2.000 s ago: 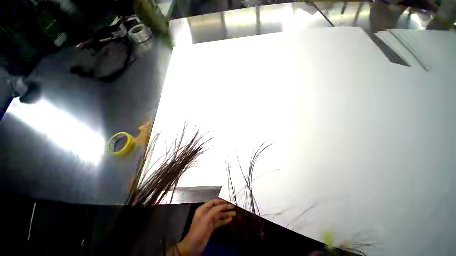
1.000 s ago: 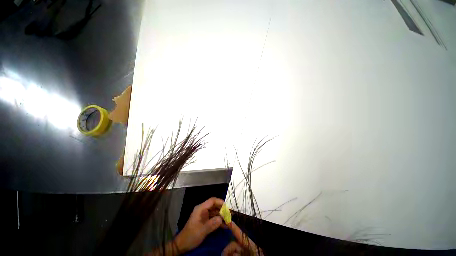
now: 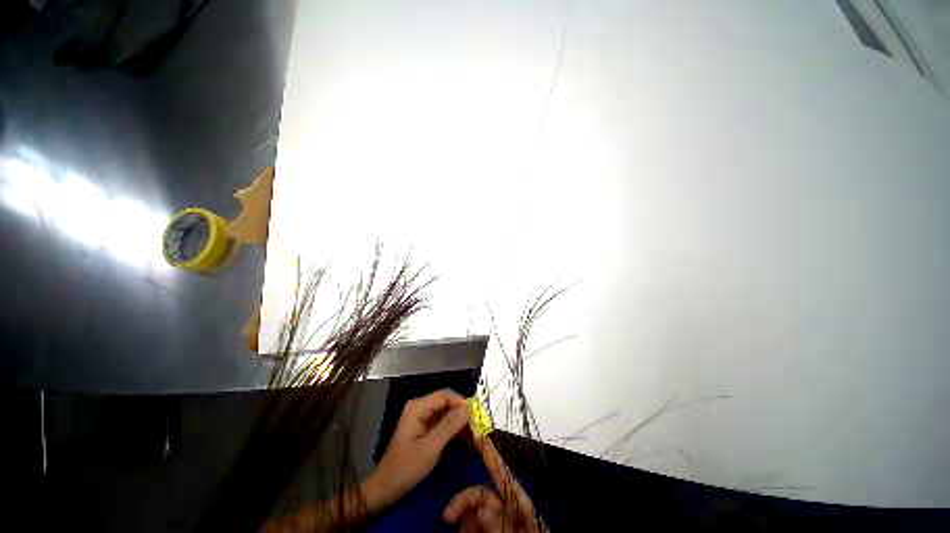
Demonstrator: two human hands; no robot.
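Note:
A large white sheet (image 3: pixel 646 229) fills most of the view. At its near corner, low in the middle of the view, is a small yellow tape piece (image 3: pixel 479 416). My left hand (image 3: pixel 422 437) is beside the corner, thumb and fingertips pinching the left edge of the tape piece. My right hand (image 3: pixel 495 500) is at the bottom edge, partly covered by dark strands; its extended index finger reaches up to the tape piece from below and its other fingers are curled. Whether the tape is stuck to the sheet is unclear.
A yellow tape roll (image 3: pixel 196 239) lies on the grey table (image 3: pixel 125 323) at left, beside a brown-orange scrap (image 3: pixel 253 208). A dark crumpled thing is at the far left. Layered white edges show at the top right. Dark strands hang across the lower view.
My right hand has come into view, and the yellow piece now lies between both hands at the corner. Since one second ago, both hands have shifted slightly upward. The view has tilted down.

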